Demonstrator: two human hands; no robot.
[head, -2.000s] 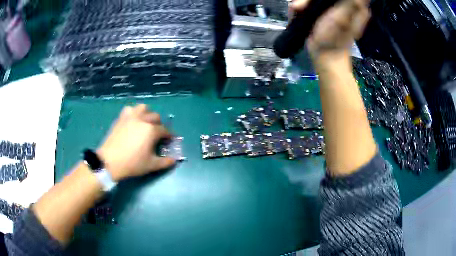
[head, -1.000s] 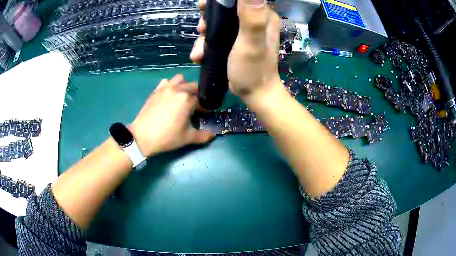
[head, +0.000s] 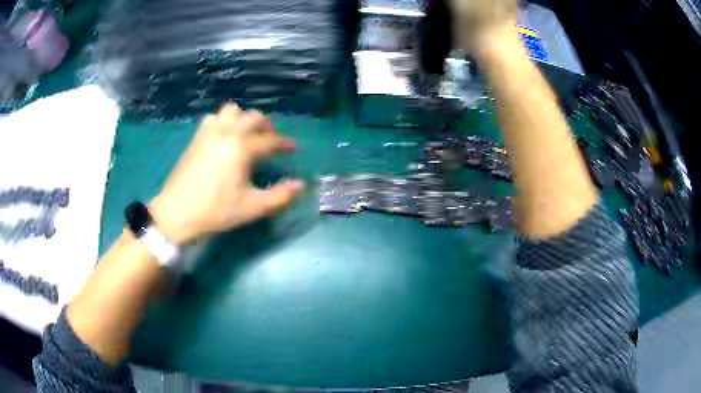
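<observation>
A row of dark circuit boards (head: pixel 384 195) lies on the green mat in front of me, blurred by motion. A second group of boards (head: pixel 476 153) lies just behind it, partly hidden by my right forearm. My left hand (head: pixel 223 173) is left of the row, thumb and fingers apart, with nothing visible between them. My right hand (head: pixel 483 19) is at the top edge, partly cut off, holding the black electric screwdriver (head: pixel 436 38). The screwdriver's lower end is in front of the silver-white screw feeder (head: pixel 383 73).
Stacked blister trays (head: pixel 215 54) stand at the rear left. A white sheet (head: pixel 73 123) with board strips (head: pixel 31 198) lies at left. A grey box with a blue label (head: pixel 555 42) stands rear right. A dark heap of boards (head: pixel 653 222) lies at right.
My right hand has moved the screwdriver from the left end of the row back to the feeder. My left hand has drawn left, off the row, and its fingers have spread.
</observation>
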